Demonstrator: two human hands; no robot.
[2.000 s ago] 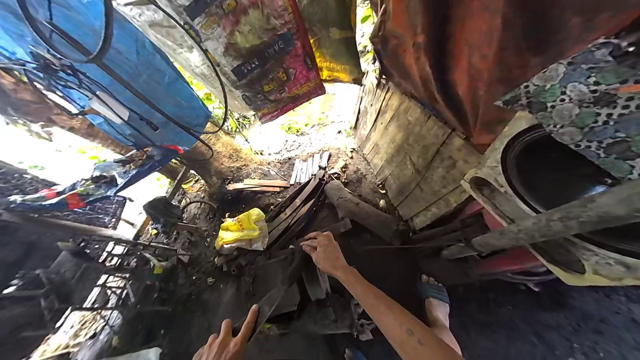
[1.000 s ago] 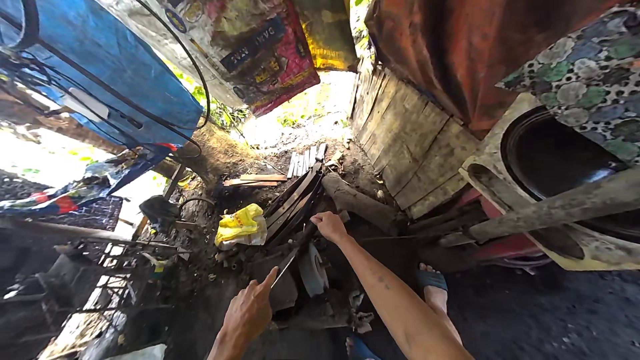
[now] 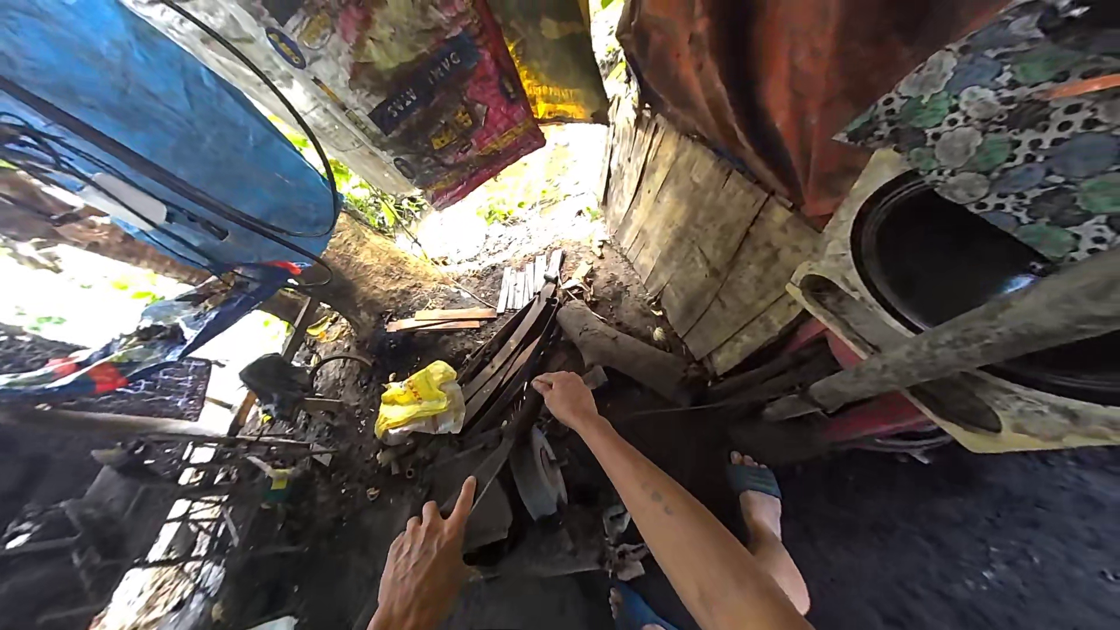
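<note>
My left hand (image 3: 422, 560), at the bottom centre, is at the near end of a long, thin metal blade (image 3: 495, 468), with its index finger stretched along it. The thumb and palm are hidden. Close to the blade's far end, my right hand (image 3: 567, 398) has its fingers curled in; what lies inside them is hidden. Beneath the blade is a dark flat block (image 3: 486, 516). A grey, rounded, stone-like piece (image 3: 539, 472) stands right of it. Dark wooden strips (image 3: 507, 363) lie beyond my hands.
A yellow plastic bag (image 3: 422, 401) lies left of the strips, and a log (image 3: 626, 350) lies right. A wooden board wall (image 3: 709, 236) stands beyond. A pole (image 3: 954, 337) crosses a pale frame at right. My sandalled foot (image 3: 757, 490) is near my right forearm. Printed sacks (image 3: 420, 96) hang overhead.
Two seconds ago my right hand was spread over the dark pieces; its fingers are now curled in. The thin blade shows more plainly between my hands.
</note>
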